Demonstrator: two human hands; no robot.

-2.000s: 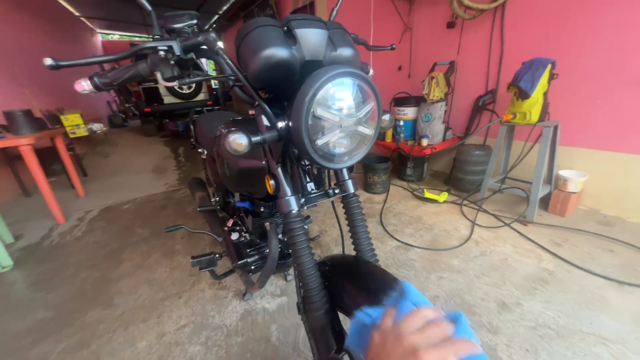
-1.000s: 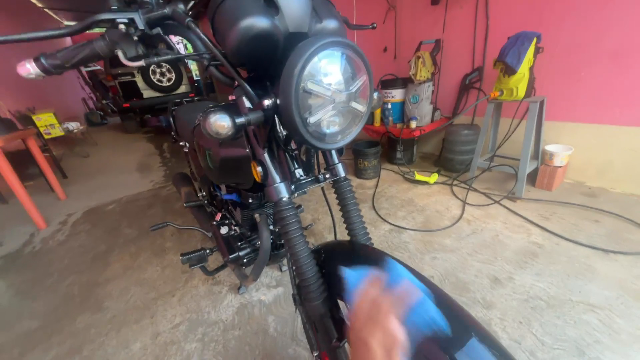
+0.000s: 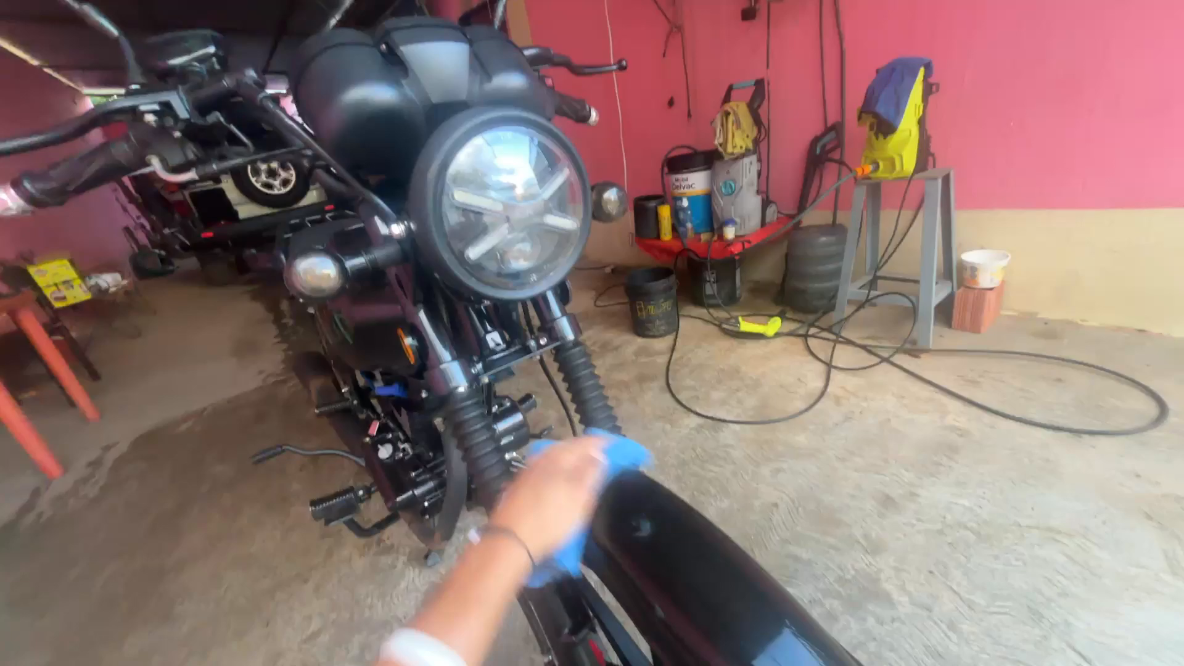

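Observation:
My left hand (image 3: 555, 486), slightly blurred, is closed on a blue cloth (image 3: 624, 451). It presses the cloth at the upper rear end of the black front fender (image 3: 684, 546) of a motorcycle, beside the fork legs. Part of the cloth hangs below the hand, next to the lower fork. The round headlight (image 3: 504, 208) is above the hand, with a ribbed rubber fork boot (image 3: 587, 384) just behind it. A dark band is around the wrist, and something white is farther down the forearm. My right hand is out of view.
At the left are an orange table (image 3: 42, 370) and a parked vehicle (image 3: 250, 194). Behind at right stand a black bucket (image 3: 652, 310), a grey metal stand (image 3: 943, 240) holding a yellow machine (image 3: 902, 129), and a brick (image 3: 978, 308). A black hose (image 3: 1045, 427) loops over the concrete floor.
My left hand and the cloth have moved along the fender, back to its end by the fork. The view has come closer to the motorcycle.

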